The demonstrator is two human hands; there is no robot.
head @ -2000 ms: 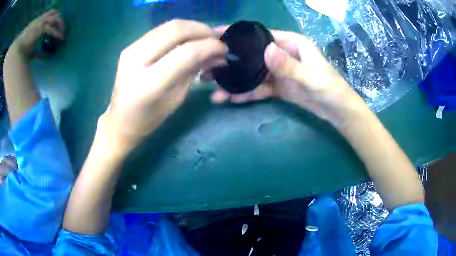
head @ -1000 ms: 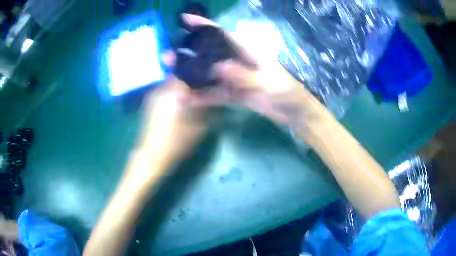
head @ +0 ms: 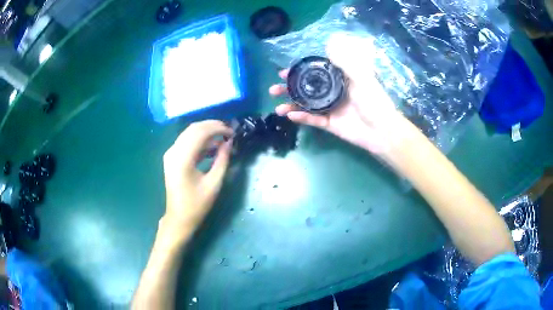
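My right hand (head: 364, 118) holds a round black housing (head: 315, 85) on its palm and fingers, with the ringed, hollow side facing up. My left hand (head: 193, 166) is lower and to the left, thumb and fingertips curled close together. Its fingertips are at the left edge of a dark cluster of small black parts (head: 267, 133) on the table. Whether they pinch a part is not clear. A blue parts bin (head: 156, 91) full of glaring white pieces (head: 201, 75) stands behind my left hand.
A round black part (head: 269, 22) lies at the back, and a smaller one (head: 168, 11) left of it. Black units (head: 30, 187) cluster at the far left. A clear poly bag (head: 442, 54) and dark blue cloth (head: 515, 97) lie right. A blue sleeve (head: 33, 281) shows lower left.
My left hand has moved away from the housing, to the dark parts. The housing stays in my right hand, now face up and farther right in view. The view has shifted, showing the whole bin.
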